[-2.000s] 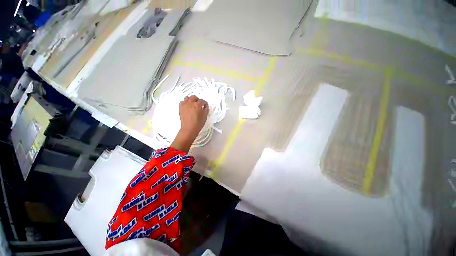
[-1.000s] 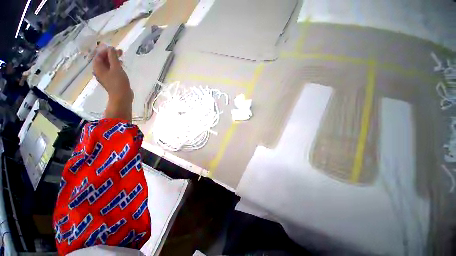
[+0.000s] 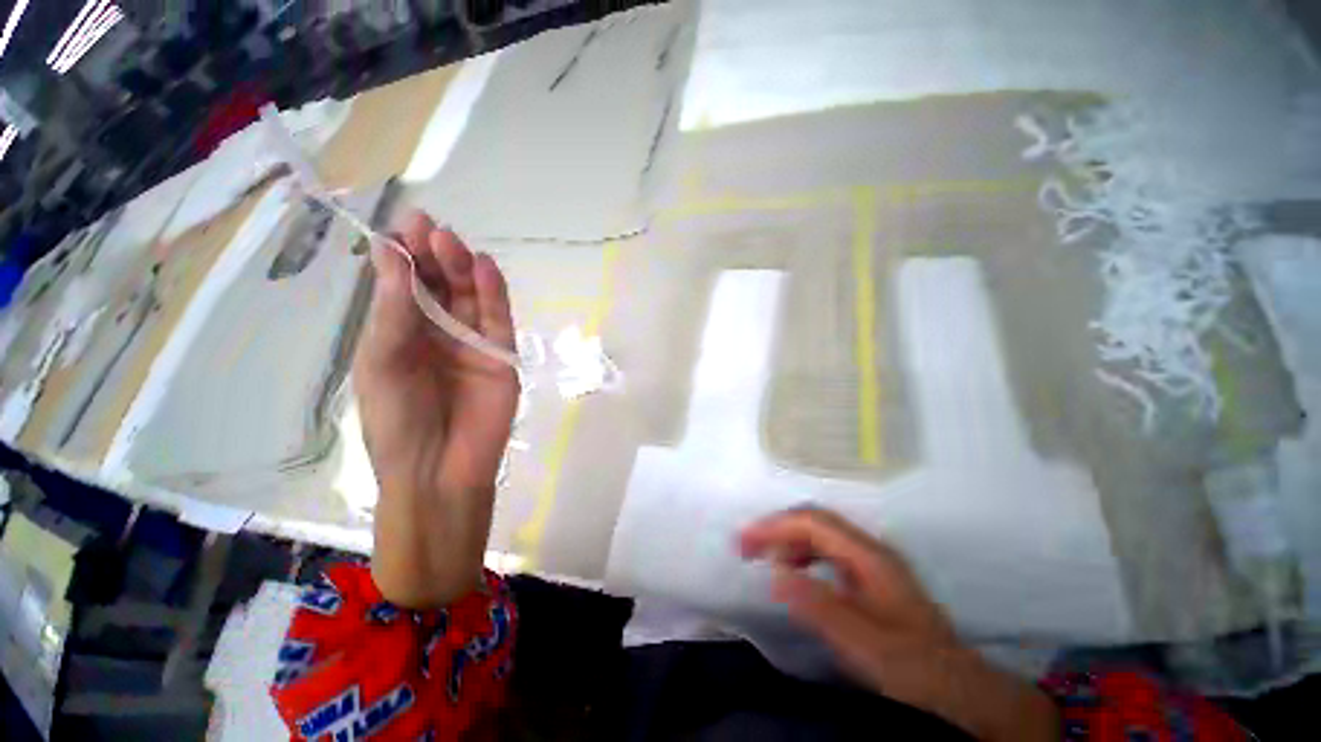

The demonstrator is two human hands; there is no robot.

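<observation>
My left hand (image 3: pixel 442 341) is raised palm up over the table, left of the garment panel. A white tape strip (image 3: pixel 461 332) lies across its fingers, with one end trailing up to the left and the other hanging to the right. The white garment panel (image 3: pixel 855 529) lies flat, its two straps pointing away from me. My right hand (image 3: pixel 855 587) is blurred over the panel's lower part; its fingers are slightly curled, and no held item can be made out. The long tape bundle is mostly hidden behind my left hand.
A crumpled white wad (image 3: pixel 580 363) lies between my left hand and the panel. A loose pile of short tape strips (image 3: pixel 1159 276) is at the right. Grey sheets (image 3: pixel 239 399) lie at the left. Yellow tape lines (image 3: pixel 868 326) mark the table (image 3: pixel 580 500). White cloth (image 3: pixel 898 58) lies at the back.
My left hand has moved from the tape bundle up and left, then back right, now with a strip across its fingers. My right hand has come into view. The view has turned right.
</observation>
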